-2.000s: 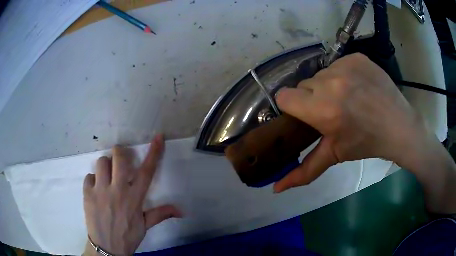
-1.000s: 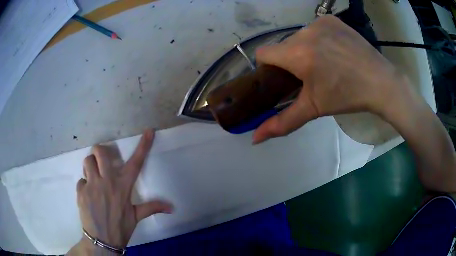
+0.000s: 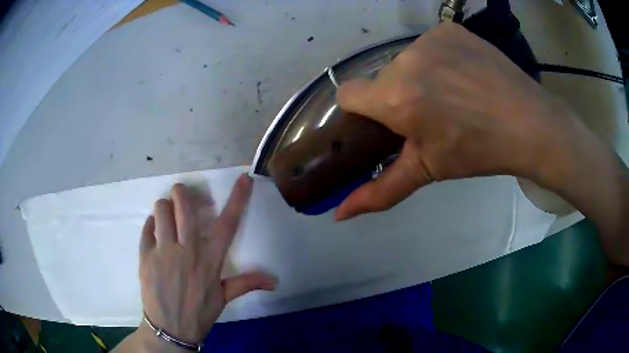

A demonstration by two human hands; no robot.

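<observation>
A long white garment panel (image 3: 331, 241) lies along the near edge of the table. My left hand (image 3: 193, 255) rests flat on the panel with fingers spread, its index fingertip at the panel's far edge beside the iron's tip. My right hand (image 3: 448, 117) is closed around the brown handle of the steam iron (image 3: 296, 131). The iron's pointed metal tip is at the panel's far edge, and its body points up and right. The blue part shows beneath the handle. The rear of the iron is partly hidden by my right hand.
A pencil (image 3: 207, 11) lies at the far side, near a tan band (image 3: 141, 12). A white sheet (image 3: 62, 55) covers the far left. The ribbed hose fitting (image 3: 452, 9) and black cord (image 3: 579, 70) run behind the iron. Green floor shows at the lower right.
The iron has first moved left along the panel's far edge, its tip now close to my left index finger. The view has shifted, and my left hand stays flat on the panel.
</observation>
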